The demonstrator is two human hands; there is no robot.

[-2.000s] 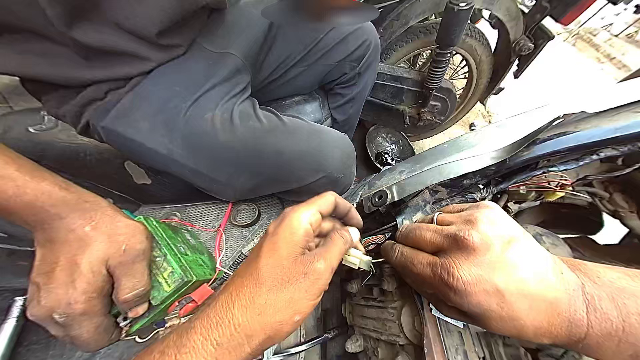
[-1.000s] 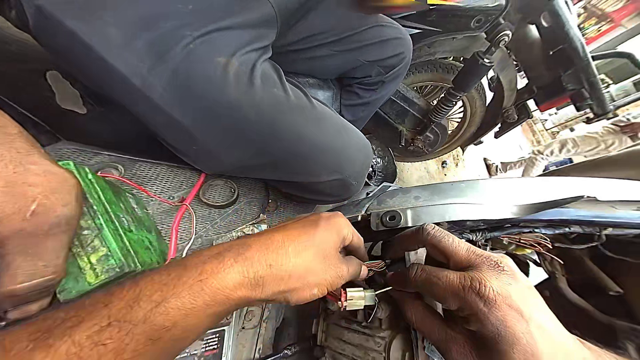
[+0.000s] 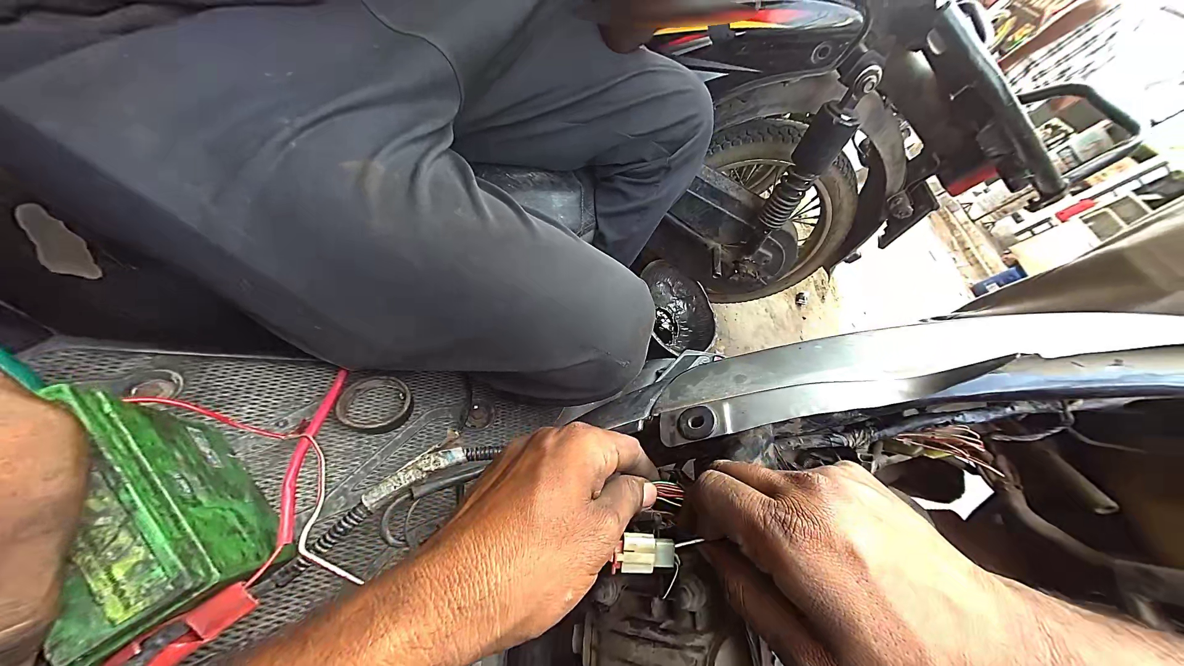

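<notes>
My left hand (image 3: pixel 564 518) pinches a bundle of thin coloured wires (image 3: pixel 666 495) between thumb and fingers. Just below its fingertips hangs a cream plastic wire connector (image 3: pixel 646 552), with a pale wire running from it toward the other hand. On the other side of the bundle, my right hand (image 3: pixel 814 546) has its fingers bent close around the wires' far end; what lies within its grip is partly hidden. Beneath both hands shows a dirty metal engine part (image 3: pixel 652 629). More loose wires (image 3: pixel 943 446) lie in the vehicle frame at the right.
A green battery (image 3: pixel 157 518) stands on the textured footboard (image 3: pixel 231 444), with red and white wires and a tape ring (image 3: pixel 373 404) nearby. Another person's hand (image 3: pixel 37 518) is at the left edge. Their knee (image 3: pixel 592 314) borders the silver body panel (image 3: pixel 869 370). A motorcycle wheel (image 3: pixel 814 213) stands behind.
The connector hung by my left fingertips in both earlier frames. The other person's hand, on the battery two seconds ago, now shows only at the left edge. The view has shifted.
</notes>
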